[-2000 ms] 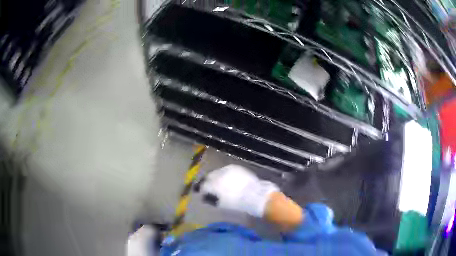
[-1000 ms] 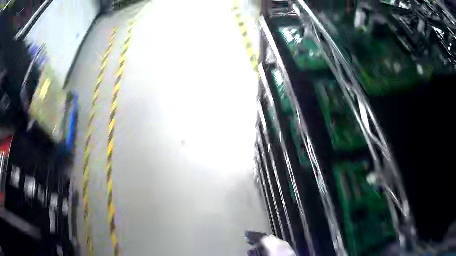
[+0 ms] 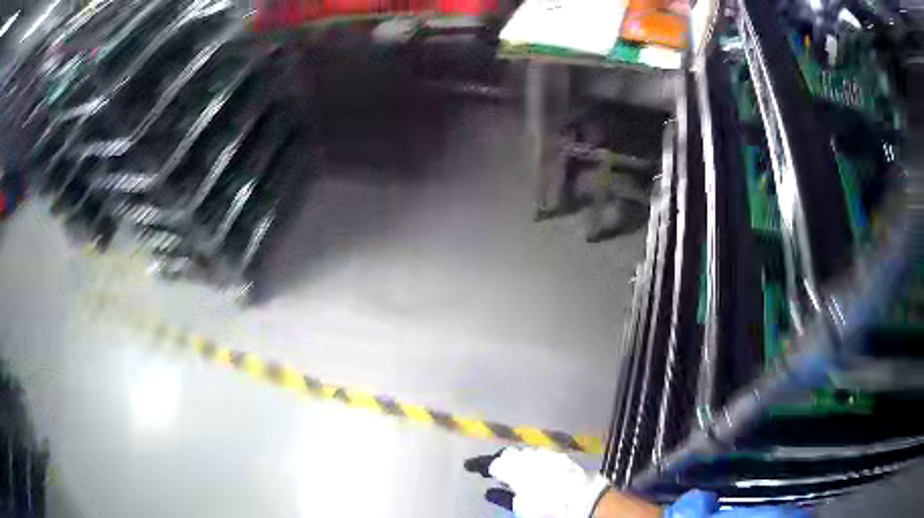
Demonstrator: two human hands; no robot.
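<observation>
My right hand [image 3: 542, 482] is low in the picture, right of centre, in a white glove with black fingertips. Its fingers point left and are a little apart, with nothing seen in them. A bare wrist and blue sleeve show to its right. My left hand is not in view. A wire rack [image 3: 712, 253] with chrome rails and dark shelves stands close on the right, just beyond my right hand. Green circuit boards [image 3: 839, 86] lie on its shelves. The picture is blurred, and I cannot tell whether the hand touches the rack.
Another wire rack [image 3: 162, 132] stands at the upper left. A bench [image 3: 567, 25] with a green edge, white sheet and orange item is at the top, with a dark-legged object [image 3: 608, 197] below. Yellow-black tape [image 3: 390, 407] crosses the grey floor [image 3: 405, 304].
The view has swung from the long taped aisle to a bench and a second rack. The right hand shows more fully than one second ago. The left-side hand from the earliest frame is gone.
</observation>
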